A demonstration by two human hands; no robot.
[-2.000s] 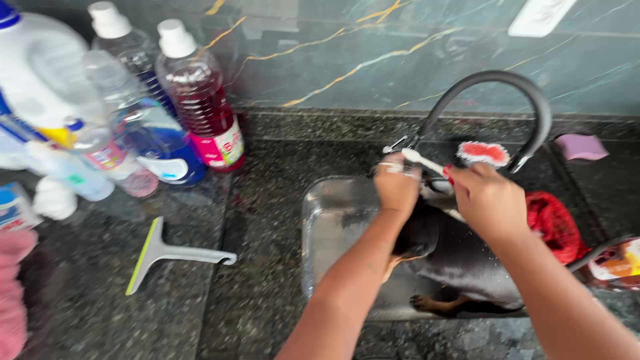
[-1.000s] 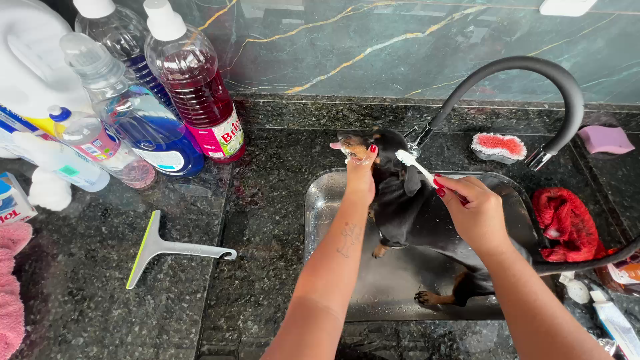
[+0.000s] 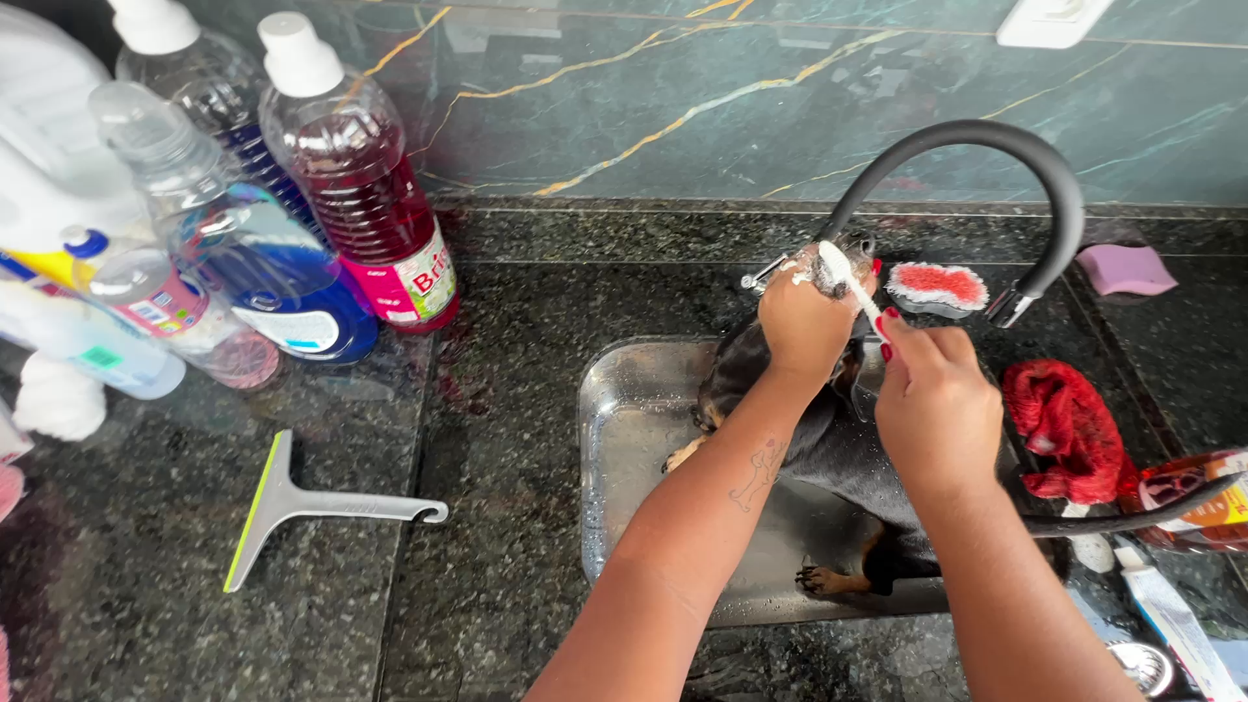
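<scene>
A small black-and-tan dog [image 3: 838, 458], wet, stands in the stainless steel sink [image 3: 624, 468], its head raised near the faucet's base. My left hand [image 3: 807, 317] grips the dog's muzzle, with white foam on the fingers. In my right hand [image 3: 936, 400] is a white toothbrush [image 3: 850, 278] with a red part on its handle; its head lies against the muzzle, beside my left fingers. The dog's face is partly hidden by my left hand, and part of its body by my right forearm.
A black arched faucet [image 3: 1033, 146] rises behind the sink. Right of it are a scrub brush [image 3: 938, 288], a pink sponge [image 3: 1126, 270], a red cloth [image 3: 1063, 429], a bottle [image 3: 1194, 497] and a tube [image 3: 1175, 614]. Leftward are a squeegee [image 3: 283, 502] and several bottles, one red [image 3: 366, 185].
Since one second ago, the dog's head has turned from the left toward the faucet, with my left hand on it. My right hand has brought the toothbrush up to the muzzle.
</scene>
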